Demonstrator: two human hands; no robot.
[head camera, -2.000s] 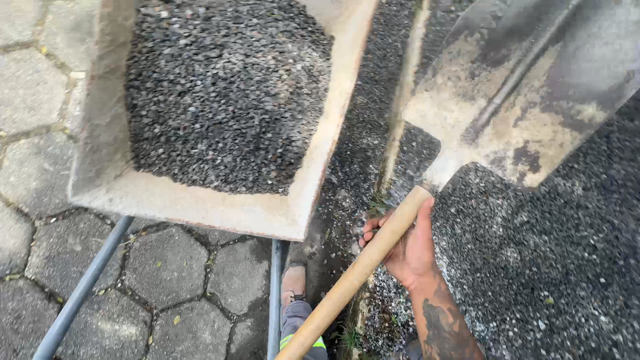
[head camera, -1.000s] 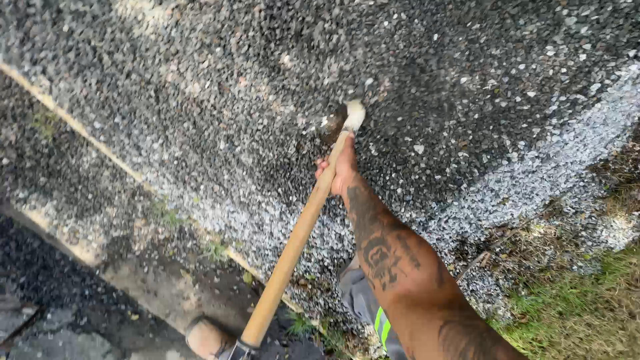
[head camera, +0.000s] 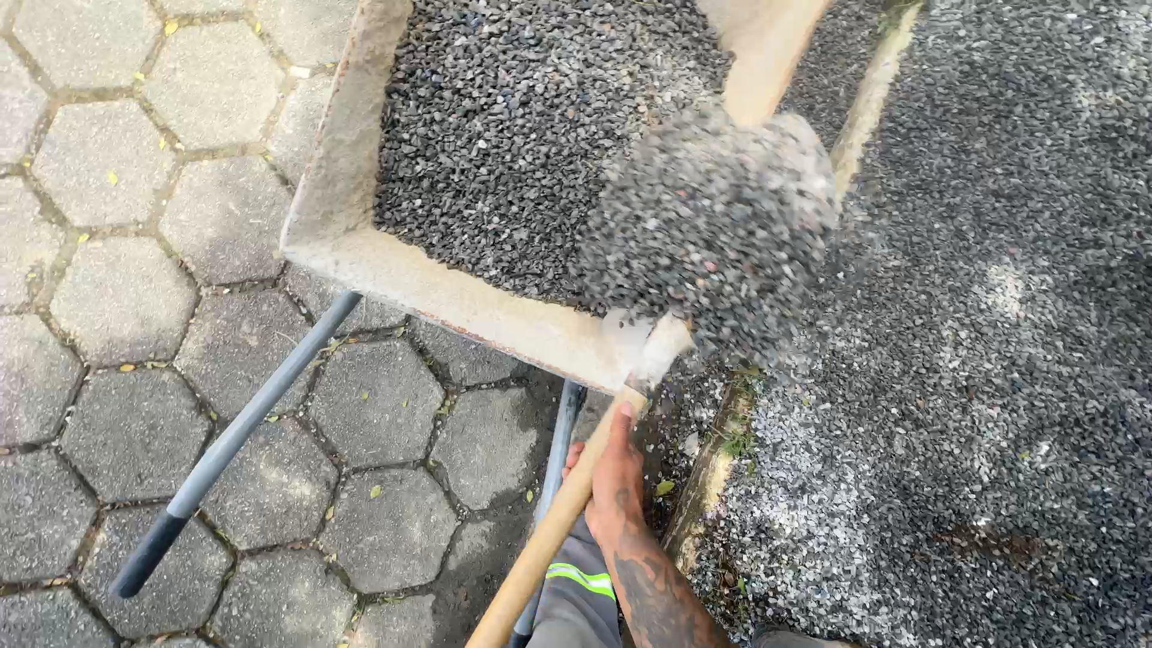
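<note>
My right hand (head camera: 616, 468) grips the wooden handle of a shovel (head camera: 562, 513) just below its metal socket. The shovel's blade lies under a heap of dark gravel (head camera: 711, 234), blurred by motion, over the near right corner of a wheelbarrow. Dark crushed stone (head camera: 513, 135) fills much of the wheelbarrow's tray (head camera: 468, 310), which has a pale, crusted rim. My left hand is out of view; the lower end of the shovel handle runs off the bottom edge.
Two metal wheelbarrow handles (head camera: 261, 405) point toward me over hexagonal pavers (head camera: 373, 405). A kerb (head camera: 711, 468) runs between the paving and a wide spread of gravel (head camera: 972, 360) at right. My trouser leg with a reflective band (head camera: 580, 579) is at the bottom.
One second ago the shovel's head was down in the gravel spread; now it is loaded and over the wheelbarrow's corner. Two seconds ago the blade showed bare. The view has swung back to the wheelbarrow.
</note>
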